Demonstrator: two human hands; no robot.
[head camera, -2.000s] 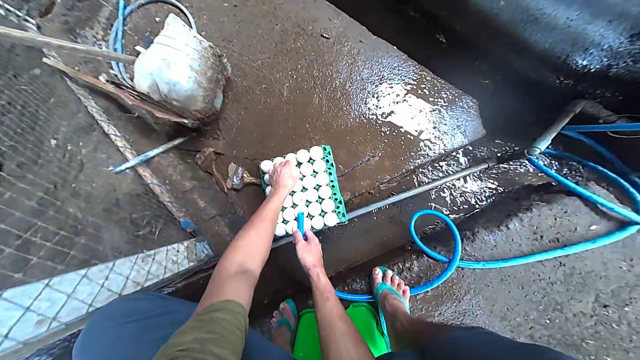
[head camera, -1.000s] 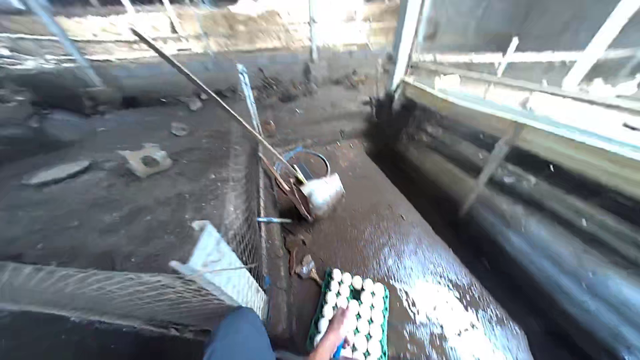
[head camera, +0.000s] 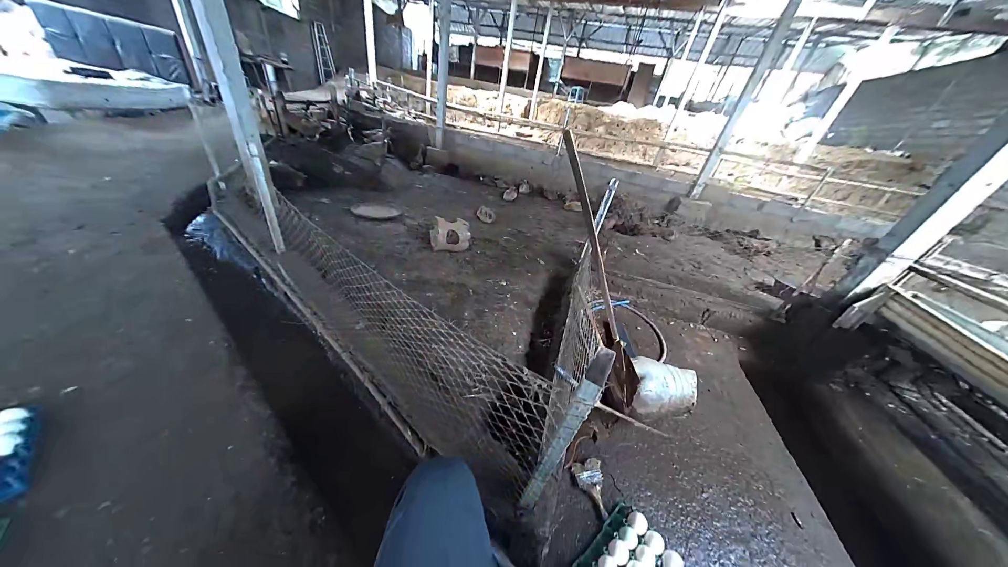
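Neither of my hands shows in the head view. At the bottom edge, right of my knee, part of a green egg tray (head camera: 596, 549) holds several white eggs (head camera: 637, 521) on the wet concrete. Just behind it lies a brush-like object (head camera: 589, 476) with a pale head. A blue tray (head camera: 17, 472) with white eggs (head camera: 12, 416) is cut off by the left edge. A dirty white container (head camera: 665, 387) lies on its side beside a long wooden handle (head camera: 589, 228) that leans on the netting.
Wire netting (head camera: 409, 331) runs from the far left post to a near post (head camera: 568, 437). Dark channels (head camera: 315, 425) lie left of the netting and along the right of the slab. A hollow block (head camera: 450, 235) and a flat disc (head camera: 376, 211) lie on the ground inside the pen.
The view has swung up and left, across the pen. My hands, seen at the green egg tray two seconds ago, have gone out of view.
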